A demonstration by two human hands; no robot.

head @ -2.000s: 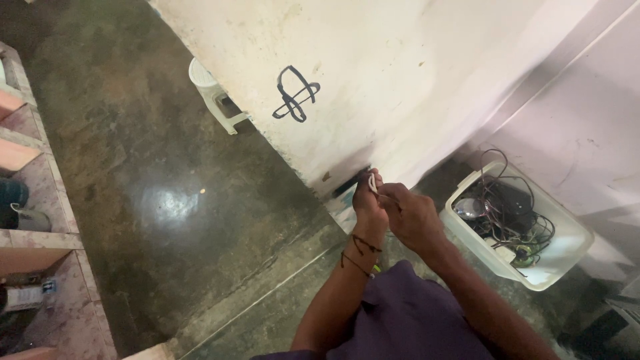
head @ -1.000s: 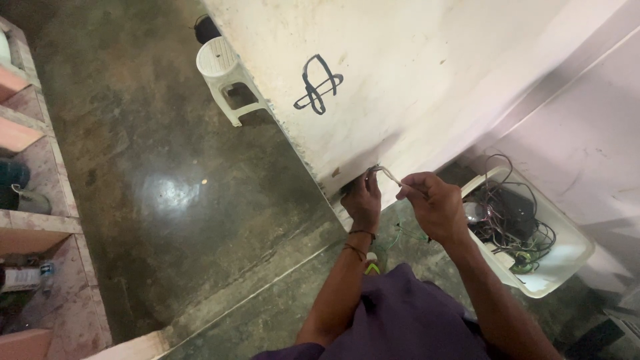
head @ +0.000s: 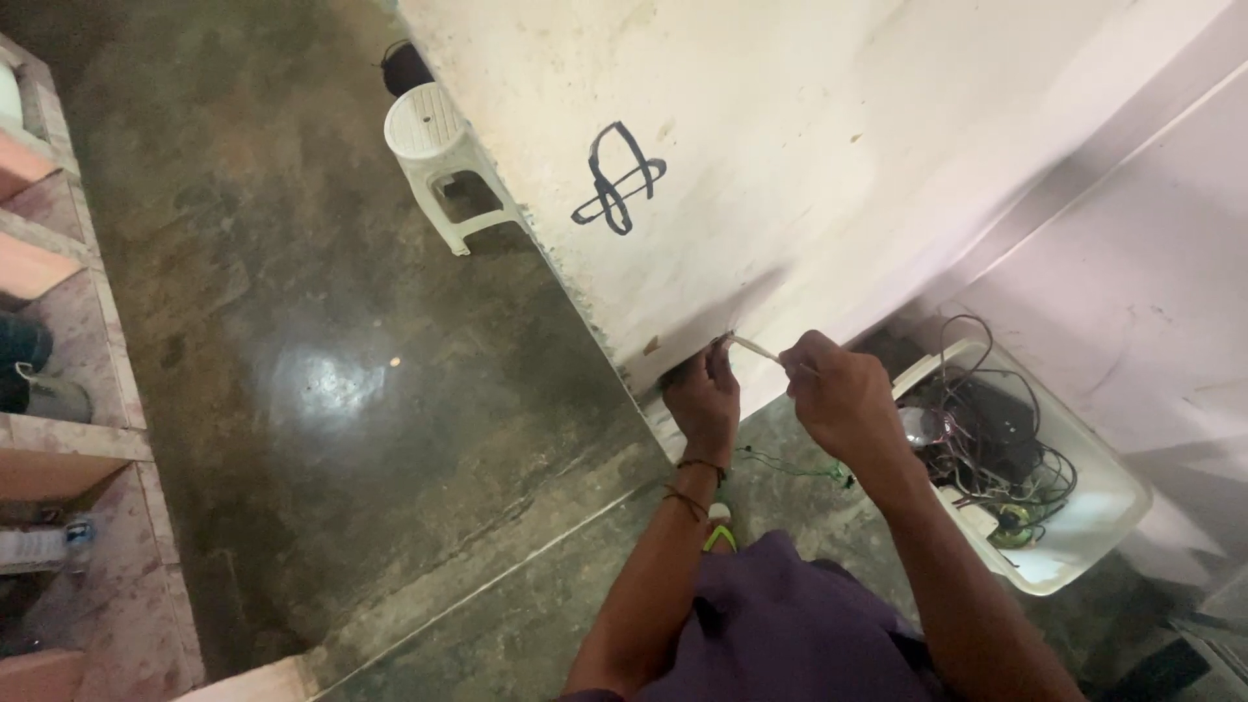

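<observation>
Near the lower edge of a pale painted wall [head: 780, 195], my left hand [head: 704, 395] pinches one end of a whitish cord or cable [head: 756, 348] between thumb and fingertips. The cord runs across a short gap to my right hand [head: 829, 385], whose closed fingers grip its other part. What kind of cord it is, I cannot tell for sure. The left hand is close against the wall, over a dark spot that it partly hides. A black painted mark [head: 617, 180] is on the wall above the hands.
A white plastic tub [head: 1092, 517] of tangled cables [head: 985, 419] stands at the right. Thin green wires [head: 795, 468] lie on the floor below my hands. A white plastic stool [head: 429, 127] stands beyond the wall's edge. Tiled shelves [head: 107, 361] with containers line the far left.
My right hand has moved right, away from my left hand, and a longer stretch of the cord now shows between them. The view has shifted somewhat, showing more of the stool.
</observation>
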